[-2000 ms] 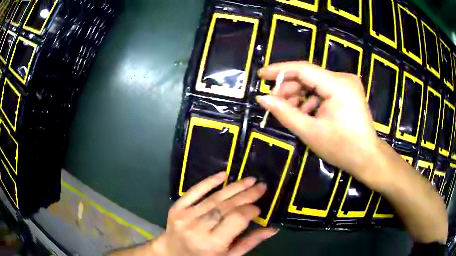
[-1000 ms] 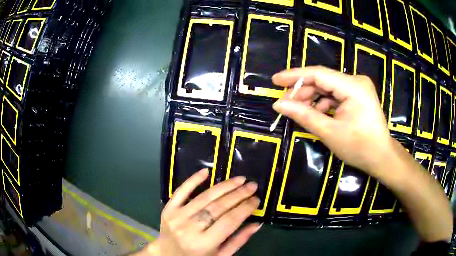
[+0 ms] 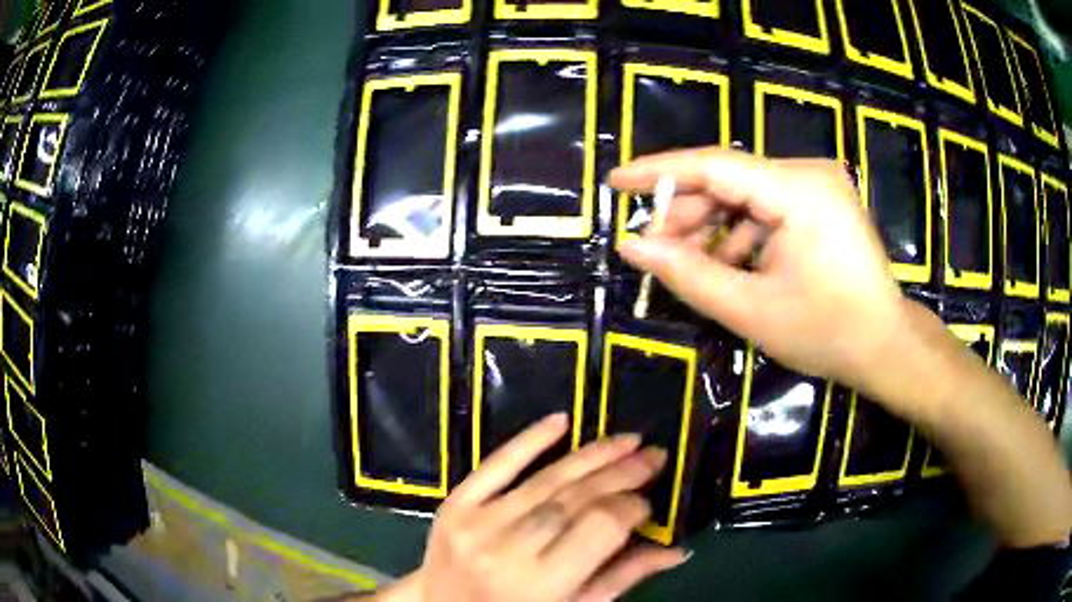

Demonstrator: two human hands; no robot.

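Observation:
My left hand [image 3: 553, 512] lies over the lower left part of a dark, yellow-bordered display panel [image 3: 644, 394] in the front row. The fingers are spread across its face and left side; the thumb is at its lower end. This panel is tilted and shifted left, with bare black pocket at its right. The fingers hide part of the grip. My right hand [image 3: 776, 253] pinches a thin white cotton swab [image 3: 663, 202] between thumb and index finger above the tray, with its lower tip pointing down. The black blister tray [image 3: 529, 282] holds rows of such panels.
A tall stack of black trays [image 3: 112, 282] with yellow-bordered panels on top stands at the left. A green bench surface [image 3: 241, 306] lies between it and the tray. A grey floor strip with a yellow line [image 3: 253, 535] shows at the lower left.
The view has shifted, so the tray sits further left. My left hand has moved from the second front panel to the third, which is now tilted. My right hand keeps the swab.

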